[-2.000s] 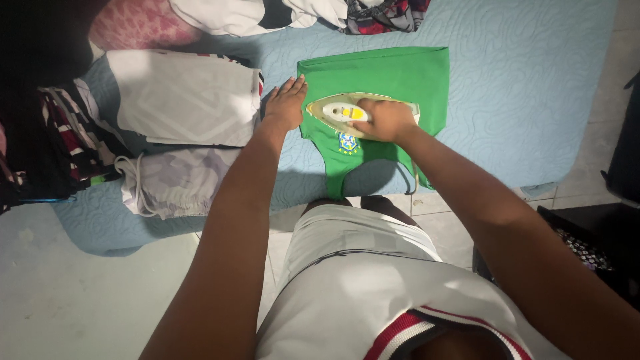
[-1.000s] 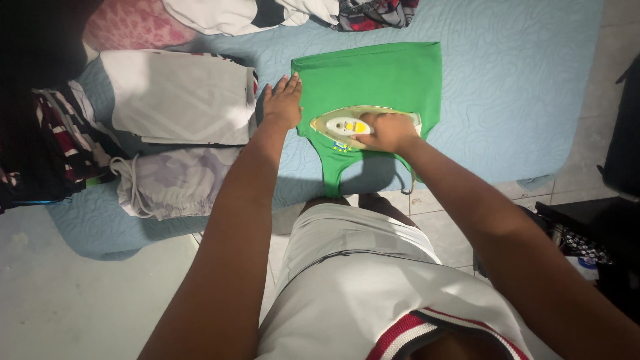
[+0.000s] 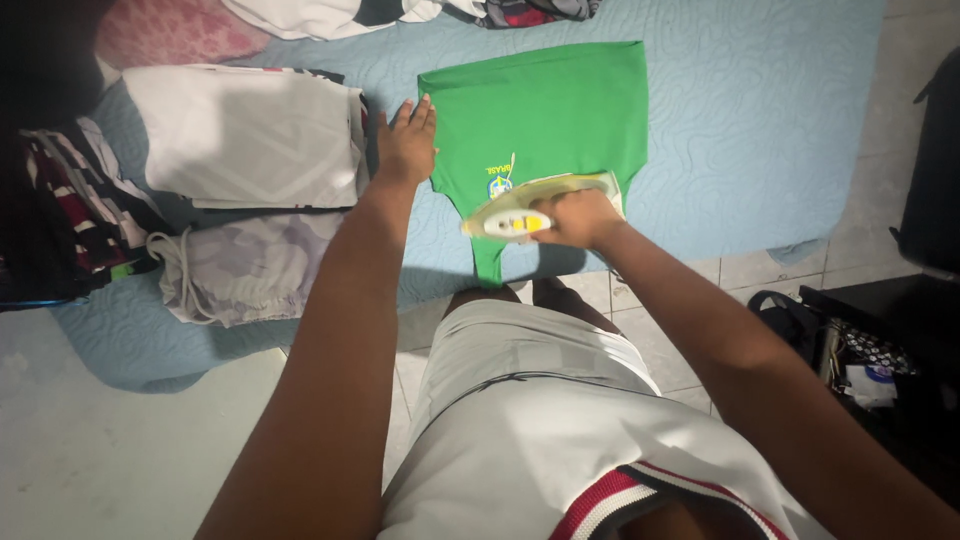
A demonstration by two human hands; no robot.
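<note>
A green tank top (image 3: 540, 112) lies flat on a blue quilted bed cover (image 3: 750, 150), its strap end toward me. My right hand (image 3: 581, 217) grips the handle of a white and yellow clothes iron (image 3: 517, 223), which is over the lower part of the top, near the straps, with its tip pointing left. The iron is slightly blurred, and its contact with the cloth cannot be told. Just above the iron's edge a small crest with lettering shows. My left hand (image 3: 409, 142) rests with fingers spread at the top's left edge, holding nothing.
Left of my left hand lie folded white and grey clothes (image 3: 247, 135) and pale patterned drawstring shorts (image 3: 240, 262). Dark and striped clothes (image 3: 67, 202) are piled at the far left. More garments (image 3: 322, 15) lie along the far side. A dark bag (image 3: 934, 165) stands at the right.
The iron in my right hand has moved toward the strap end of the green top, and the crest beside it shows again. My left hand stays at the top's left edge.
</note>
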